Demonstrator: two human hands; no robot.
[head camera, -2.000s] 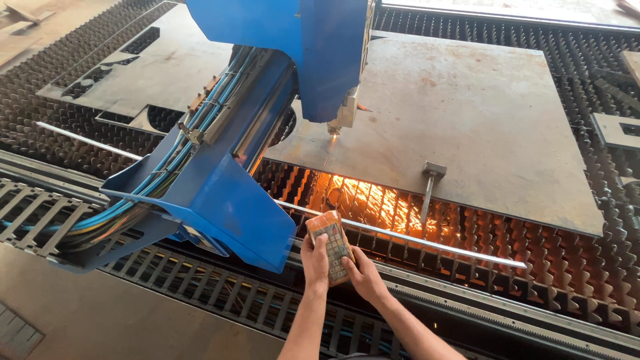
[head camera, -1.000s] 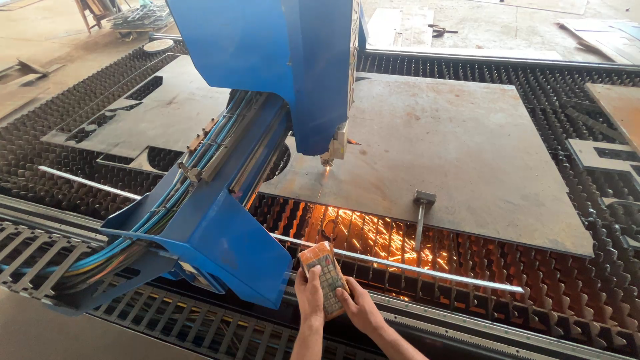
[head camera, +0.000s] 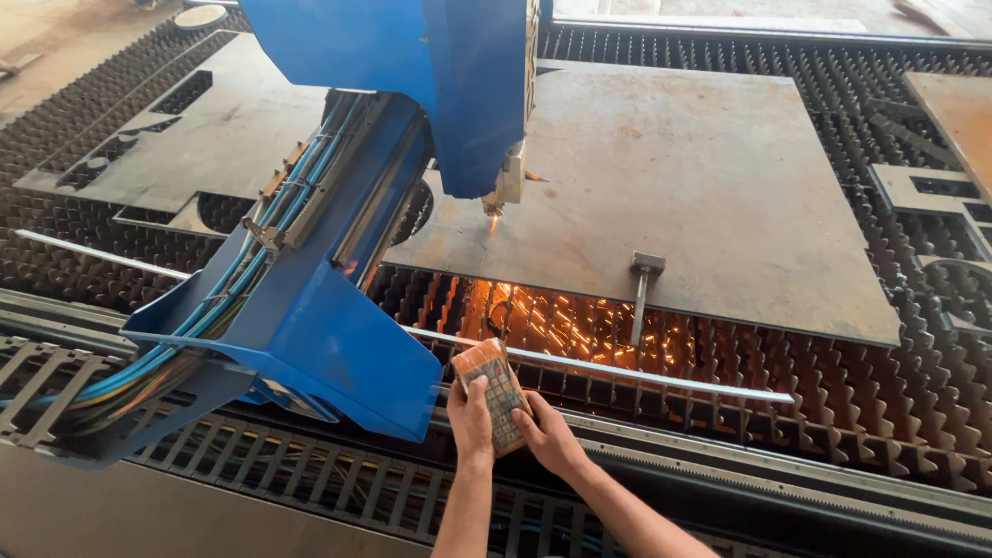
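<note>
My left hand (head camera: 470, 422) and my right hand (head camera: 552, 435) both hold an orange handheld remote control (head camera: 493, 397) with a keypad, one thumb over its keys from each side. Beyond it, the laser cutting head (head camera: 504, 182) of a blue gantry (head camera: 364, 310) stands over a steel sheet (head camera: 666, 186), with a bright spot under its nozzle. Orange sparks (head camera: 566, 322) fly among the slats below the sheet's near edge. A hammer (head camera: 647, 267) lies with its head on the sheet and its handle over the slats. A long thin metal strip (head camera: 659, 378) crosses the slats just past the remote.
Toothed support slats (head camera: 837, 403) surround the sheet. A cut steel sheet (head camera: 225, 116) lies at the left, and a steel offcut with openings (head camera: 918, 186) at the right. Blue and yellow cables (head camera: 302, 170) run down the gantry to a cable chain (head camera: 349, 488) along the near side.
The cutting head's spot has moved slightly toward the left on the sheet. Both hands keep hold of the remote. The view has shifted somewhat.
</note>
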